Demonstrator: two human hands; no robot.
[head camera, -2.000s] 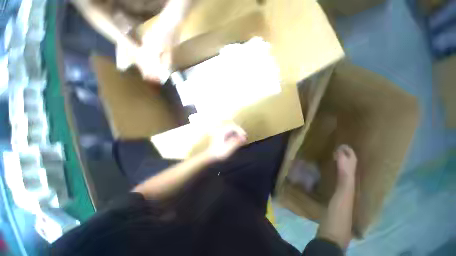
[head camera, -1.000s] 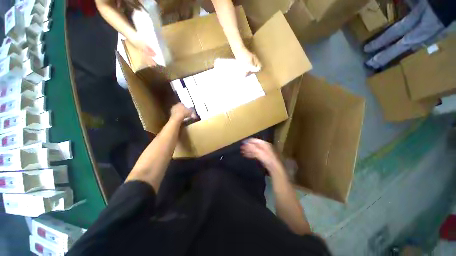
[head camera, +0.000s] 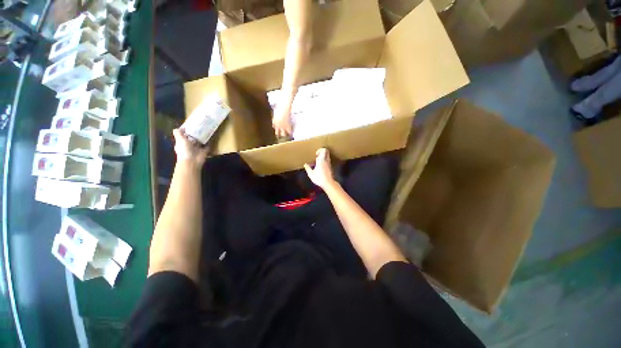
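Note:
A small white box (head camera: 206, 121) with small print is in my left hand (head camera: 188, 145), over the left flap of the packing carton. My right hand (head camera: 320, 168) is on the near flap of the packing carton (head camera: 286, 158), fingers on its edge. The carton is at my lap with its flaps open and holds a tight block of white boxes (head camera: 333, 105). Another person's arm (head camera: 294, 58) reaches down into its left part; what those fingers touch I cannot tell.
Open white boxes (head camera: 83, 190) stand in rows on the green belt (head camera: 134, 234) at left. A deeper parts carton (head camera: 487, 197) stands on the floor at right, with a cloudy wrapped lump (head camera: 410, 242) at its bottom left. Another person's legs (head camera: 599, 92) and brown cartons (head camera: 602, 160) are at far right.
My left hand has come out of the carton to its left flap and now holds a white box. My right hand has moved onto the near flap. The other person's arm has moved into the carton's left part.

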